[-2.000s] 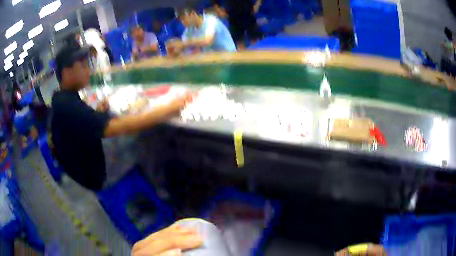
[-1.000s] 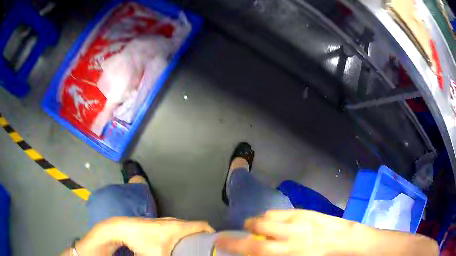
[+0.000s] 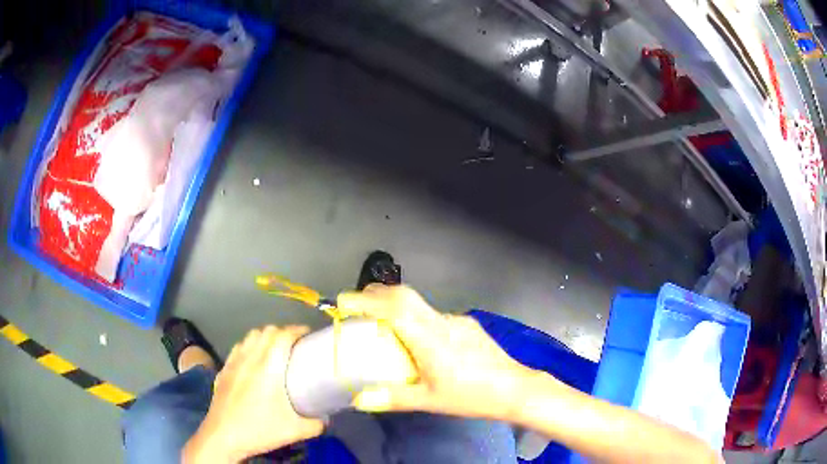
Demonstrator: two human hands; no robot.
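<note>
A grey-white cylinder, exact kind unclear, is held between my two hands over my lap [image 3: 311, 373]. My left hand [image 3: 249, 394] is closed around its left end. My right hand [image 3: 422, 358] grips its right side, thumb and fingers around it. A yellow strap or cord [image 3: 290, 288] sticks out to the upper left from my right fingertips, and a thin yellow line runs down across the cylinder. Yellow also shows on my right fingers. The hidden right end of the cylinder is behind my right hand.
A blue crate [image 3: 172, 263] with lined red and white material stands on the floor at left. A smaller blue crate [image 3: 694, 304] with white film stands at lower right. The metal table edge [image 3: 757, 127] curves at upper right. Yellow-black floor tape [image 3: 56, 362] lies lower left.
The view has turned from the table down to the floor. Both hands, earlier at the bottom edge, are now higher in view around the cylinder. The yellow strap now sticks out from my right hand.
</note>
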